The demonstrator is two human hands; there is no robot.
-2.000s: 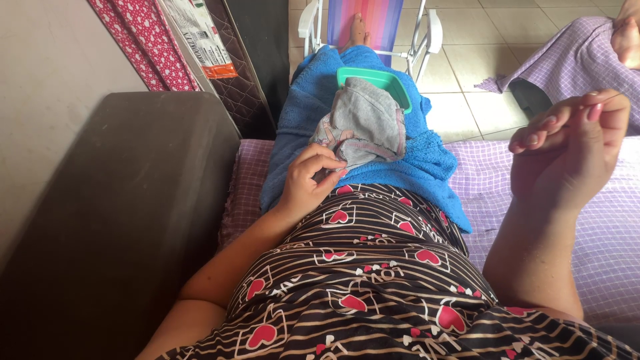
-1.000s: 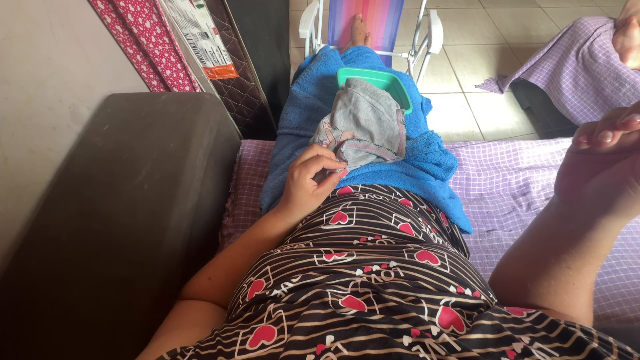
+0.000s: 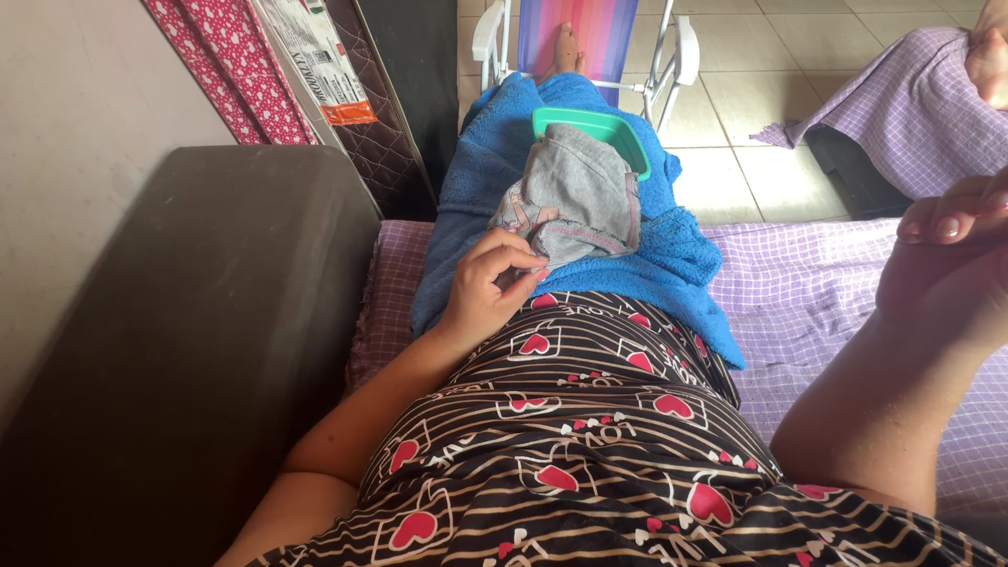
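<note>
My left hand (image 3: pixel 492 283) rests on my lap, thumb and forefinger pinching the lower edge of a grey cloth garment (image 3: pixel 587 181) with pinkish seams and a printed figure. The garment lies partly over a green plastic container (image 3: pixel 630 142), which sits on the blue towel (image 3: pixel 484 189) across my legs. My right hand (image 3: pixel 957 252) is raised at the right edge, fingers curled, partly cut off by the frame; whether it holds anything cannot be told.
A dark sofa armrest (image 3: pixel 260 205) stands at the left. Purple checked fabric (image 3: pixel 795 307) covers the seat. Ahead, a bare foot rests on a striped folding chair (image 3: pixel 614 39). At the upper right, another person's foot (image 3: pixel 988 67) rests on a purple checked cloth (image 3: pixel 906 102).
My right hand has moved right, partly out of the frame. My left hand and the grey garment have stayed in place.
</note>
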